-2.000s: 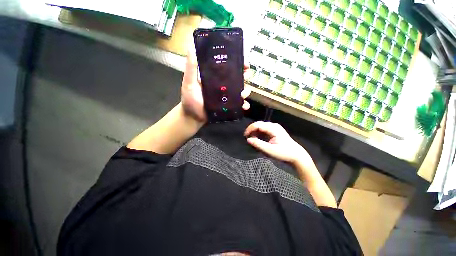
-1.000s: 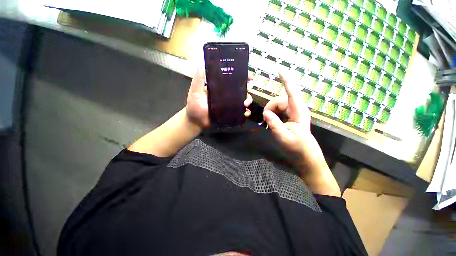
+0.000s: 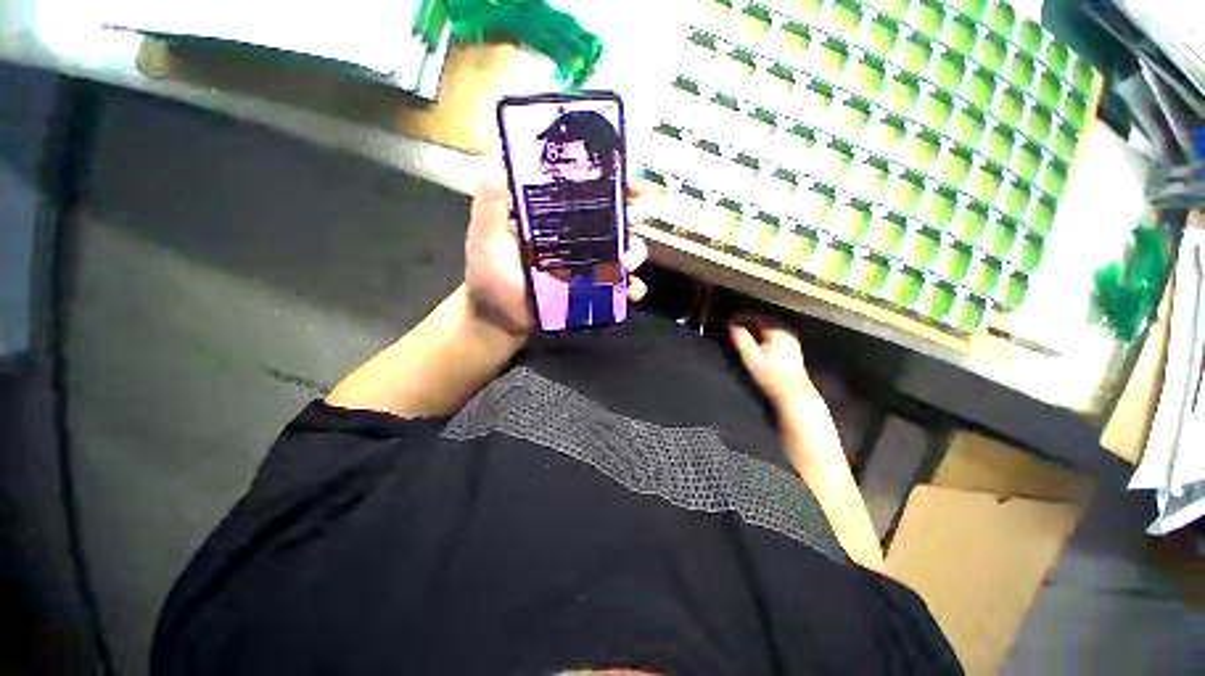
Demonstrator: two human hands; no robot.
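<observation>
A black-edged smartphone [image 3: 568, 218] is upright in my left hand [image 3: 496, 264], its screen lit with a picture on a pink background and dark text bands. My left thumb lies along its left edge and the fingertips show at its right edge. My right hand [image 3: 770, 357] is low beside my lap, below the bench edge. Its fingers are partly in shadow, and I cannot tell whether it holds anything.
A large grid of green squares [image 3: 872, 159] lies on brown card on the bench. Green bundles lie behind the phone [image 3: 529, 29] and at right [image 3: 1127, 284]. A layered stack [image 3: 304, 40] is at upper left, papers [image 3: 1176, 436] at far right, and cardboard [image 3: 978, 568] below the bench.
The phone screen has gone from a dark call display to a bright picture. The phone has shifted slightly left and up. My right hand has dropped from beside the phone to below the bench edge.
</observation>
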